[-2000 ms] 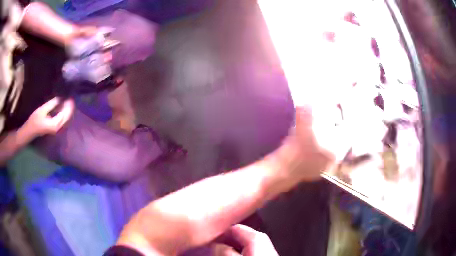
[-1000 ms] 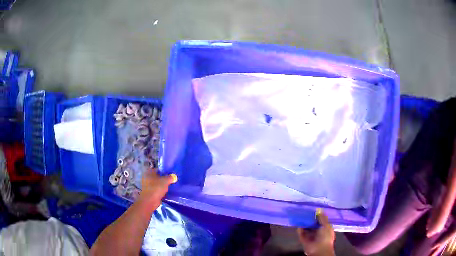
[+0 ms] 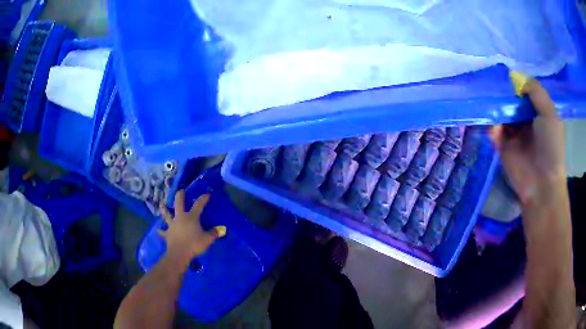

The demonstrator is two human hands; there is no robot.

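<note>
A large blue crate (image 3: 308, 128) with a white liner sheet (image 3: 308, 74) in it fills the top of the view, tilted. My right hand (image 3: 530, 135) grips its near rim at the right, with a yellow band on the thumb. My left hand (image 3: 186, 228) is off the crate, fingers spread and empty, a yellow band on its thumb, above a blue stool (image 3: 225, 276). Below the liner crate, another blue crate (image 3: 360, 241) holds rows of denim-blue sleeves (image 3: 385, 196). The upper crate hides its far part.
At the left, a blue crate holds loose pale rings (image 3: 135, 186). Beside it are a crate with a white sheet (image 3: 77, 83) and a crate of dark parts (image 3: 29, 71). Another person's pale clothing (image 3: 26, 244) is at lower left. A person's pinkish-purple leg (image 3: 495, 308) shows at lower right.
My left hand has let go of the liner crate and opened. That crate has shifted up in view and tilted, with my right hand still on it. The crate of sleeves now shows below it.
</note>
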